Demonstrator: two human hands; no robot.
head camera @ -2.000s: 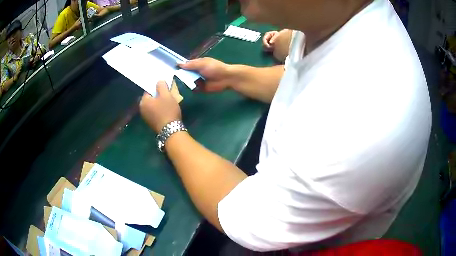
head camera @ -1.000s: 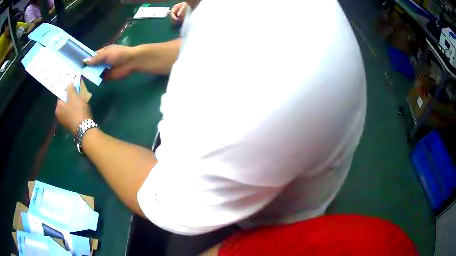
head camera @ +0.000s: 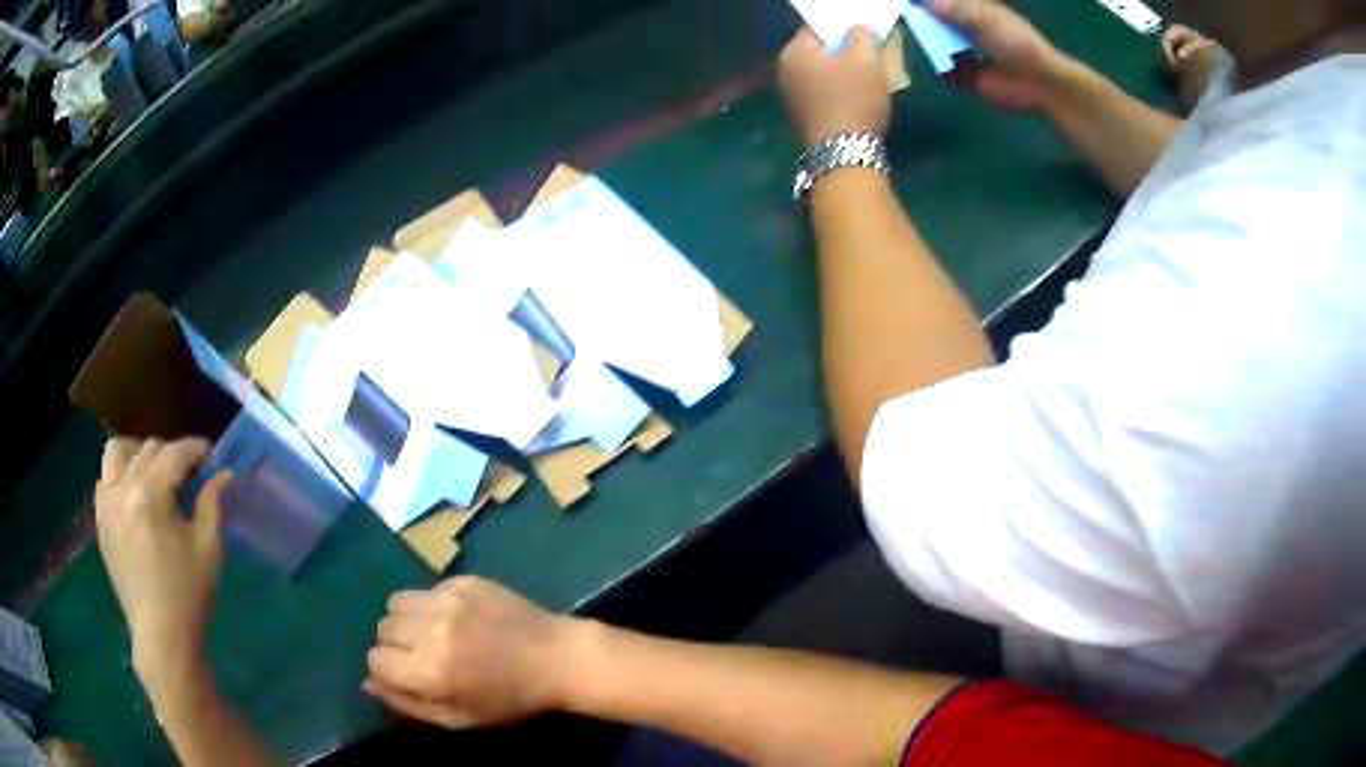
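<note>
A partly opened carton (head camera: 277, 487) stands tilted on the green bench at the left, its brown inner flap (head camera: 143, 360) raised. My left hand (head camera: 158, 510) grips its near upper edge, fingers over the flap and thumb towards the light blue panel. My right hand (head camera: 457, 652) is curled into a fist at the bench's near edge, right of the carton, with nothing visible in it. Several flat white-blue carton blanks (head camera: 622, 270) with brown edges overlap on the bench, beyond my right hand.
At the right, a neighbour in a white shirt (head camera: 1109, 450) holds a white-blue carton piece (head camera: 941, 38), with an arm above the bench. Another hand (head camera: 1188, 45) shows at the top right. Grey-blue cartons (head camera: 18, 667) are cut off at the lower left edge. A dark rail runs behind.
The view has swung left, so the blanks and neighbour appear further right. My two hands and the partly opened carton have come into view. The neighbour still holds a carton piece.
</note>
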